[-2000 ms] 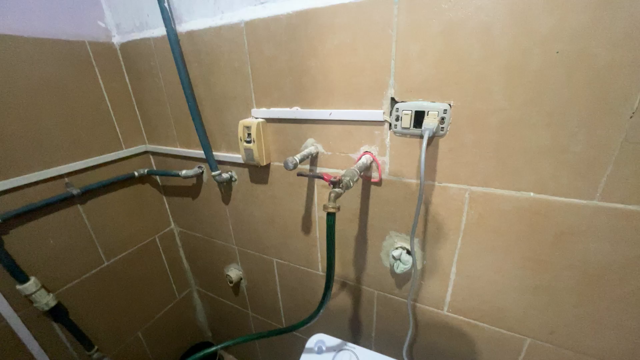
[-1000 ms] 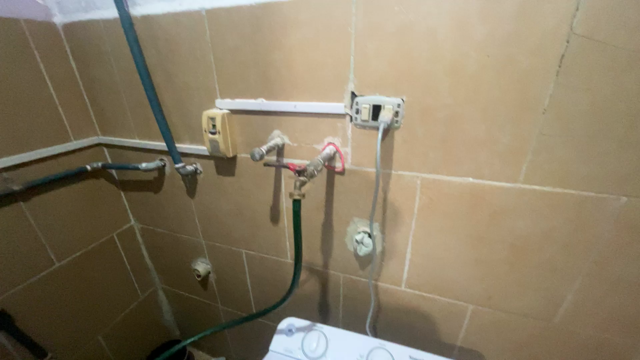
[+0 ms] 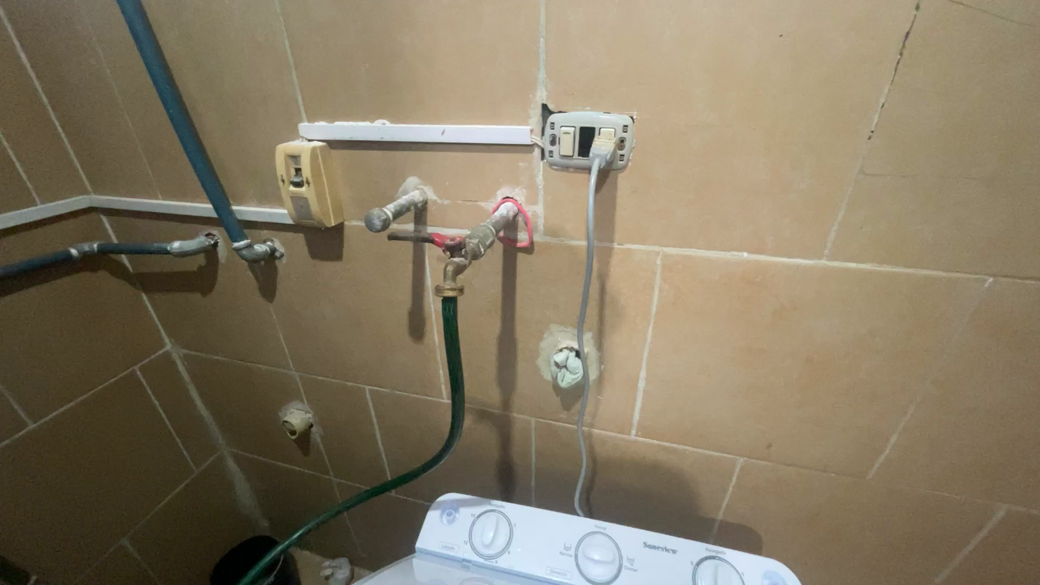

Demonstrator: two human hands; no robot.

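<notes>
Neither my left hand nor my right hand is in view, so what they hold cannot be seen. A brass tap [image 3: 478, 242] with a red lever sticks out of the tiled wall, and a green hose [image 3: 455, 374] hangs from its outlet and curves down to the lower left. Left of the tap is a capped metal pipe stub [image 3: 396, 210]. A grey plug [image 3: 603, 151] sits in the wall outlet plate [image 3: 564, 140], its grey cord [image 3: 586, 309] running down behind the white washing machine's control panel [image 3: 536, 532], which has several round knobs.
A yellowed switch box [image 3: 309, 184] and white cable trunking [image 3: 414, 133] are fixed to the wall. Blue pipes [image 3: 179, 114] end in metal elbows at the left. Below are a stuffed wall opening [image 3: 566, 367], a short pipe stub [image 3: 296, 420] and a dark bucket [image 3: 253, 561].
The view has shifted right and down, and more of the washing machine's panel shows. The tap, hose and plug stay as they were.
</notes>
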